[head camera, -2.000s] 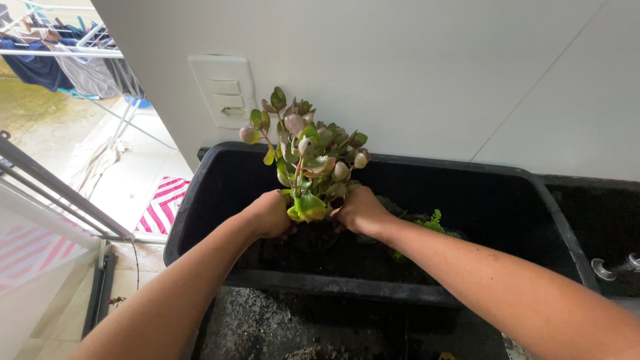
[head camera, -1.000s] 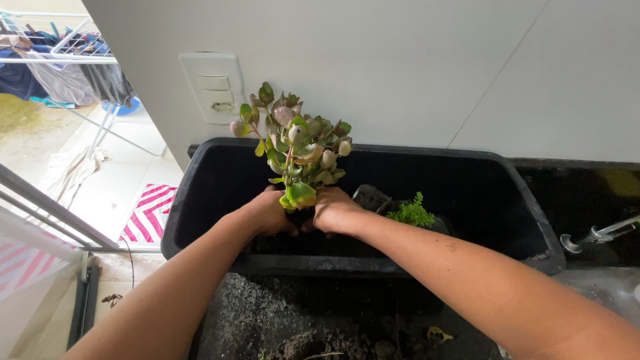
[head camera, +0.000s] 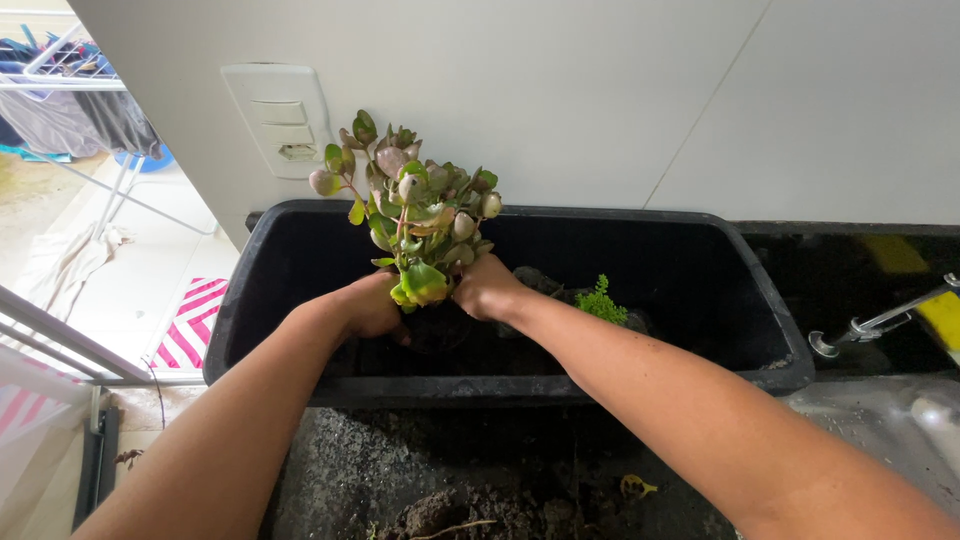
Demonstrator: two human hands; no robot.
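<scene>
A bushy succulent plant (head camera: 420,202) with rounded green and purplish leaves stands upright in the left half of a black plastic planter trough (head camera: 465,388). My left hand (head camera: 375,306) is at the left of its base, fingers down in the trough by dark soil. My right hand (head camera: 486,289) is at the right of the base, its fingertips hidden behind the leaves. Whether either hand grips the stem or root ball cannot be told. Right of my right hand, a small bright green plant (head camera: 601,301) sits in the trough among dark clumps.
Loose soil (head camera: 435,516) and a yellow leaf (head camera: 637,486) lie on the dark counter in front. A wall plate with switches (head camera: 281,124) is behind, a metal faucet (head camera: 862,330) at right. A drying rack with clothes (head camera: 75,90) stands beyond the doorway at left.
Both hands remain at the plant's base inside the trough. The small green plant, largely behind my right forearm two seconds ago, shows more fully. The view has shifted slightly.
</scene>
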